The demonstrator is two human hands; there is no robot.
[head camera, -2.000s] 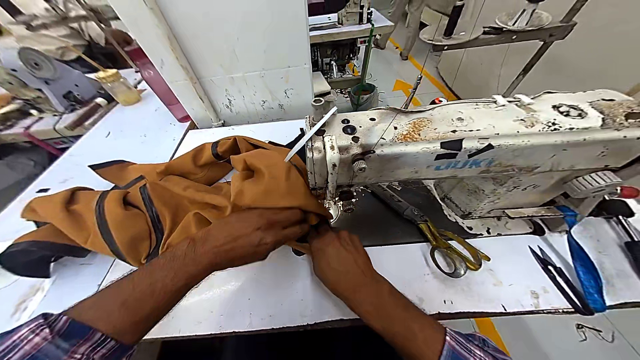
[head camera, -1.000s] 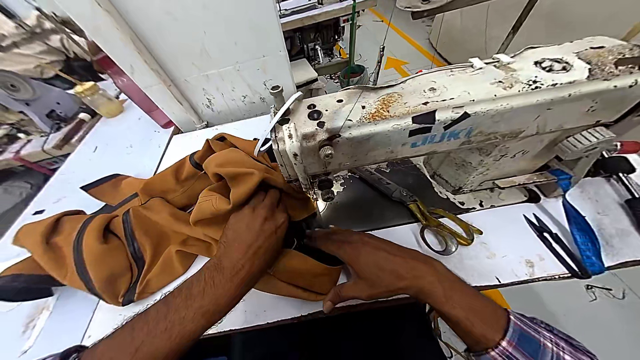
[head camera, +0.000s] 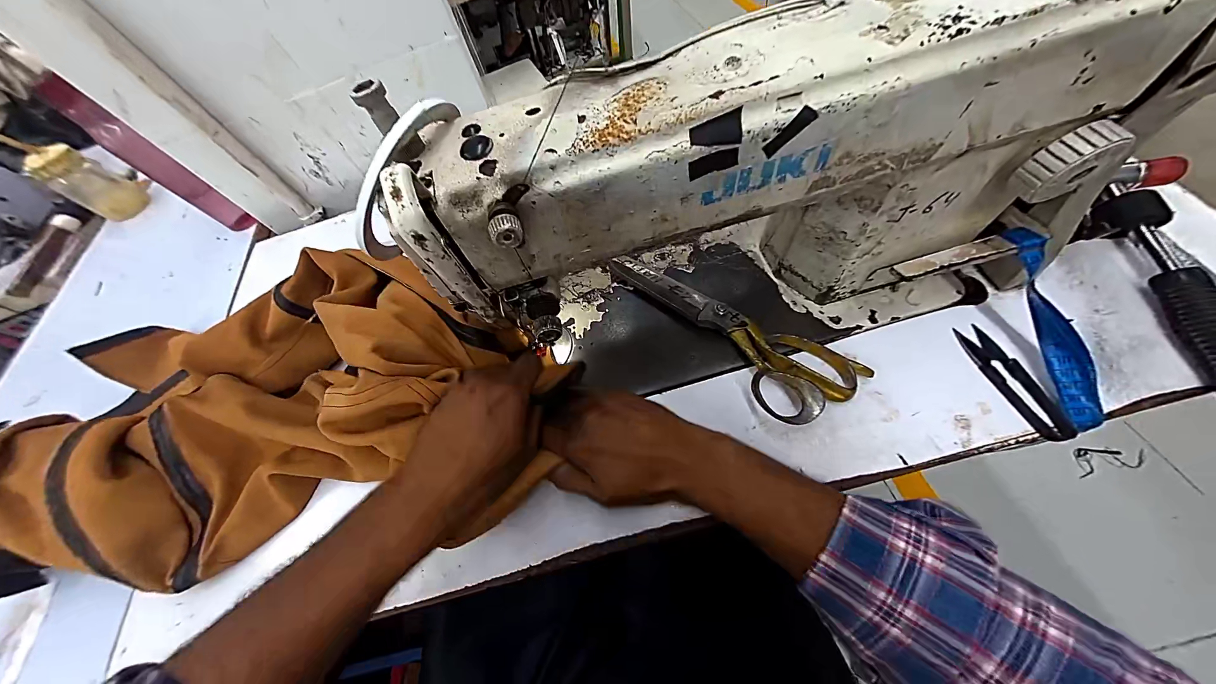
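A brown garment with black trim (head camera: 237,418) lies bunched on the white table, left of and under the head of a white Juki sewing machine (head camera: 665,161). My left hand (head camera: 484,418) grips its folds just in front of the needle area. Close beside it, my right hand (head camera: 617,442) pinches the garment's edge and a black strip (head camera: 562,388); its fingertips are partly hidden. The needle and presser foot are mostly hidden behind cloth and fingers. A small light shines there.
Fabric shears with yellow handles (head camera: 807,370) rest partly on the machine bed. Black thread snips (head camera: 1012,385) and a blue measuring tape (head camera: 1064,351) are at the right, near the table edge (head camera: 959,445). A bottle (head camera: 90,185) stands at the far left.
My right hand, spread over the garment's front edge a second ago, is now closed nearer my left hand. The garment's front edge has been gathered up between the hands.
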